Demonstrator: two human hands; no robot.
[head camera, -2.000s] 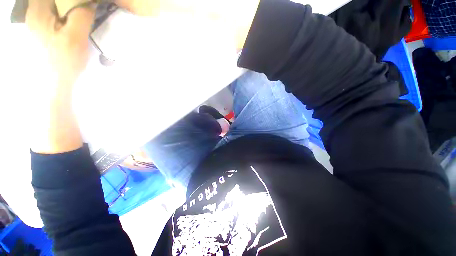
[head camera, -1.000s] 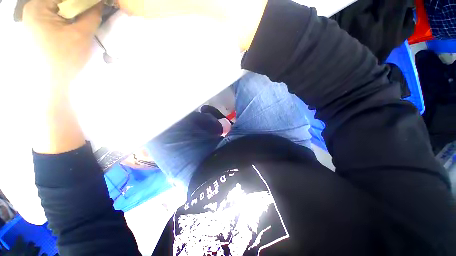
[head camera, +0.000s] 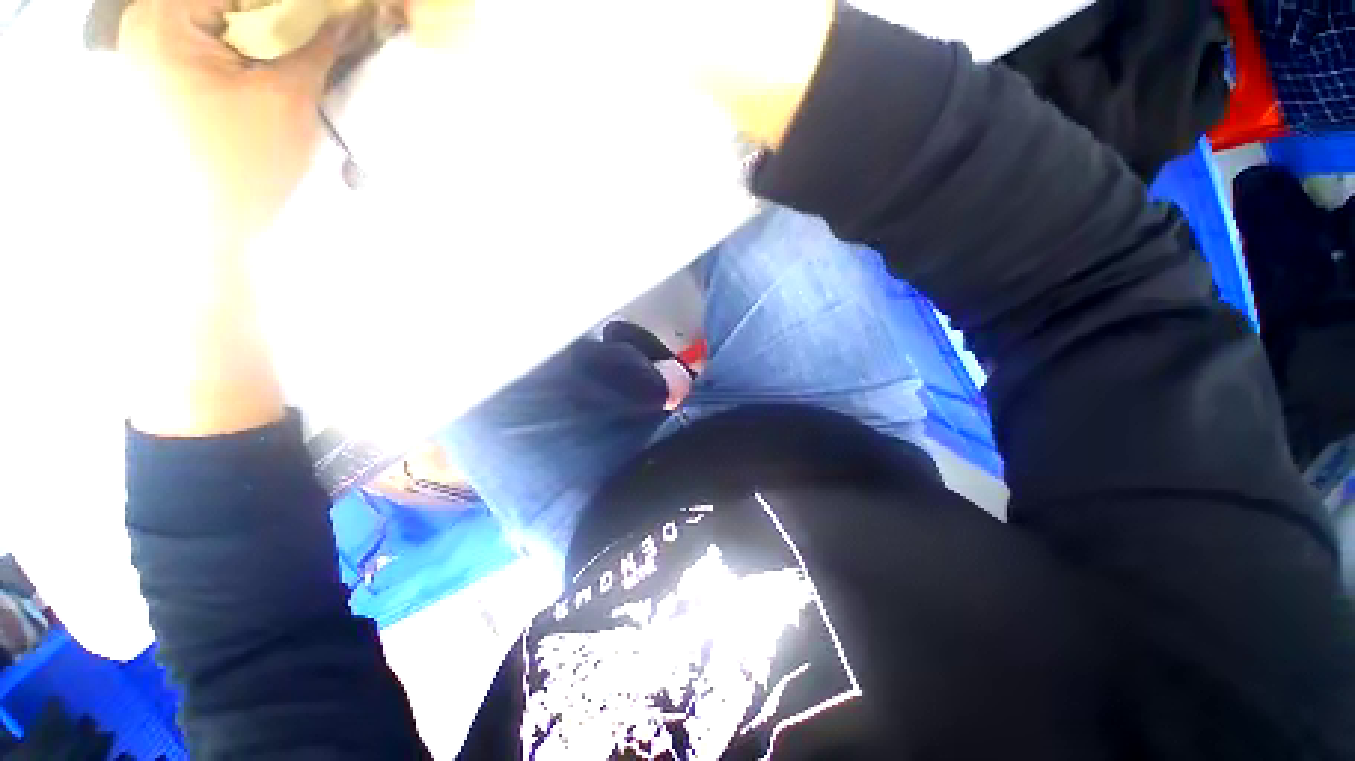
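Note:
My left hand (head camera: 223, 97) is at the top left, strongly overexposed. Its fingers are closed on a khaki cloth piece (head camera: 278, 27) that is cut off by the top edge. My right hand (head camera: 713, 37) is mostly washed out by glare. It reaches left along the top edge, and its fingers are too bright and cut off to read. A thin dark item (head camera: 340, 146) lies on the white table (head camera: 446, 253) just right of my left hand. The needle area is not visible.
The table's front edge runs diagonally above my lap. A blue bin (head camera: 424, 558) is below the table at left, and another blue bin (head camera: 1211, 223) is at right. Dark cloth (head camera: 1122, 82) lies at the upper right, beside a red item (head camera: 1251, 75).
The khaki piece between the fingers has changed shape and looks more bunched. My left hand and both sleeves sit slightly further right in the view, as does the table edge.

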